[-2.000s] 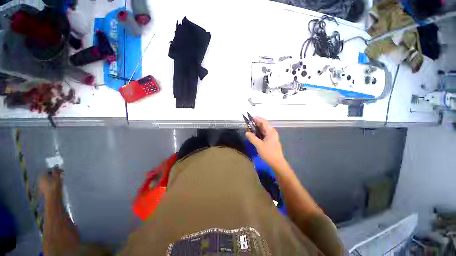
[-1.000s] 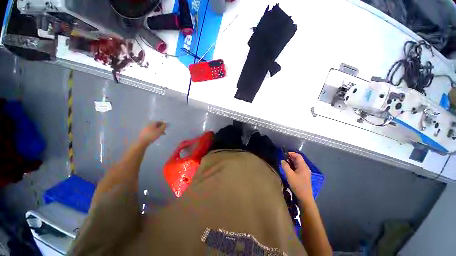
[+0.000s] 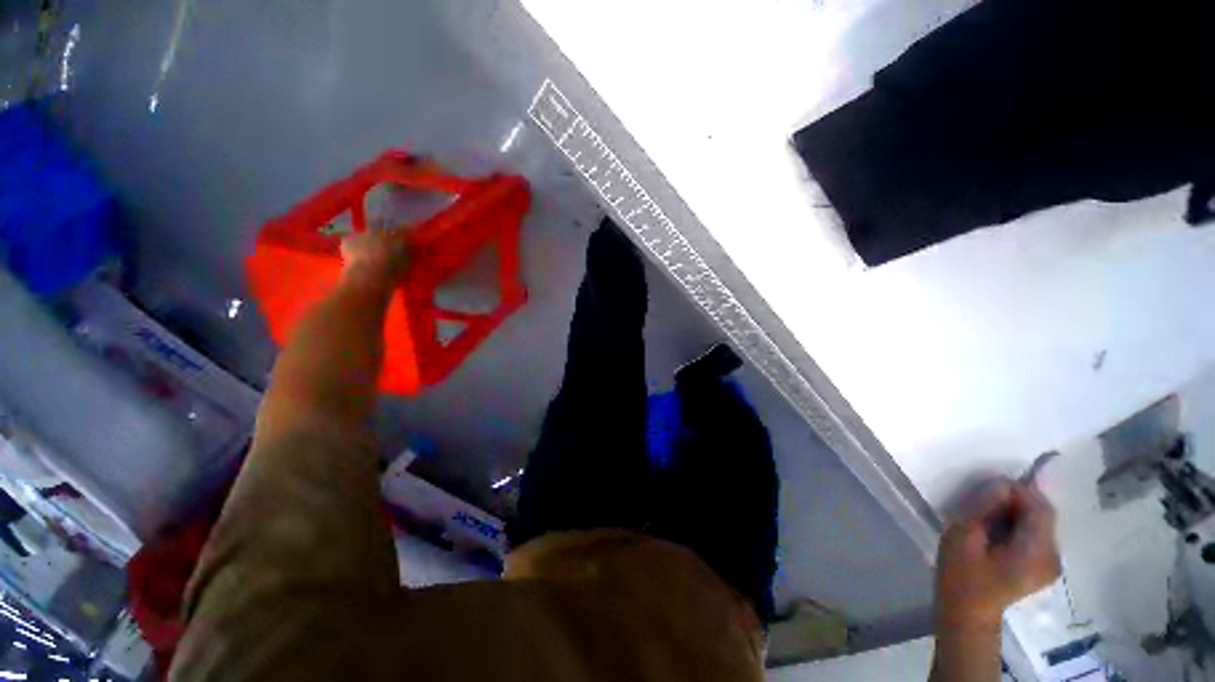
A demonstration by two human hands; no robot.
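Observation:
A red plastic stool with side openings stands at the left of my legs. My left hand is on its top edge, with the fingers partly hidden. My right hand is closed at the table's front edge, at the lower right. It holds small dark thread snips, whose tip shows above the fingers. Black cut pieces lie flat on the white table at the upper right.
The white table's ruled front edge runs diagonally past my legs. Metal sewing machine parts show at the far right. A blue crate is at the upper left. Other machines and red fabric are at the lower left.
The view has turned and moved closer to the stool and black pieces. My left hand has come onto the stool. My right hand has risen from beside my leg to the table edge.

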